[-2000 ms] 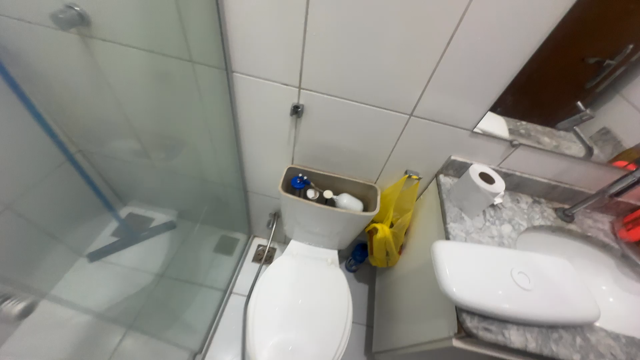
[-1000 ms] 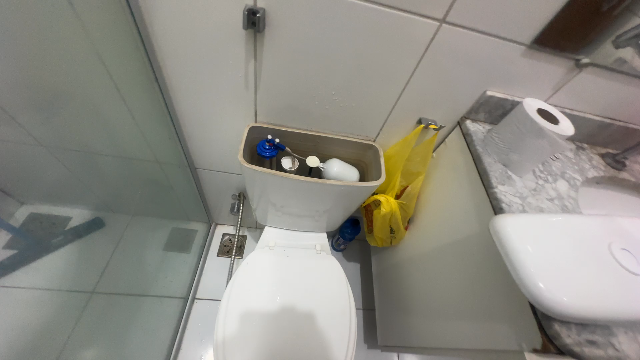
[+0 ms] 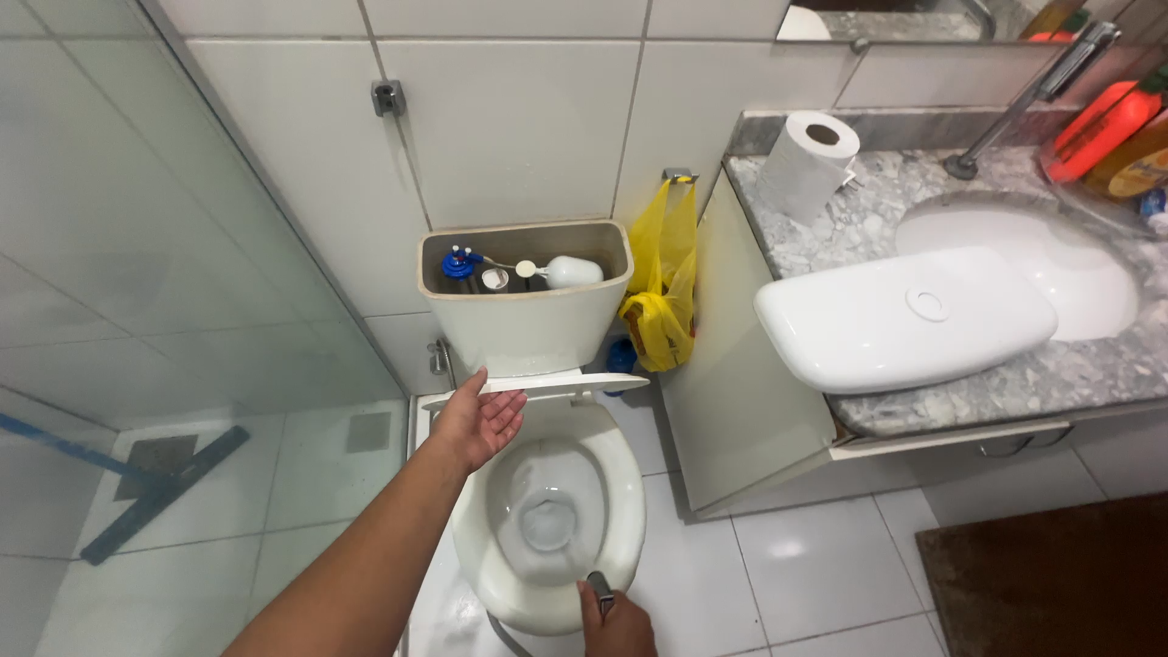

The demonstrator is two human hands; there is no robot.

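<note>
The toilet lid (image 3: 566, 384) is raised near the tank, and my left hand (image 3: 481, 422) is at its left part, palm up with fingers extended. Below it, the toilet bowl and seat (image 3: 628, 497) are exposed. My right hand (image 3: 619, 625), at the bottom of the view, grips a dark-and-metal hand sprayer (image 3: 600, 591) near the seat's front rim; a hose (image 3: 505, 634) shows beside the bowl. The uncovered tank (image 3: 520, 333) holds a blue fill valve (image 3: 458, 263) and a white float (image 3: 573, 272).
The white tank lid (image 3: 876, 328) lies across the sink and marble counter (image 3: 967, 401), beside a toilet paper roll (image 3: 808, 164). A yellow plastic bag (image 3: 662, 310) hangs between tank and cabinet. A glass shower panel (image 3: 246, 228) stands left, with a squeegee (image 3: 164, 497) behind it.
Both hands have come into view, the right one holding the sprayer. The toilet lid, closed before, is now raised and the bowl shows.
</note>
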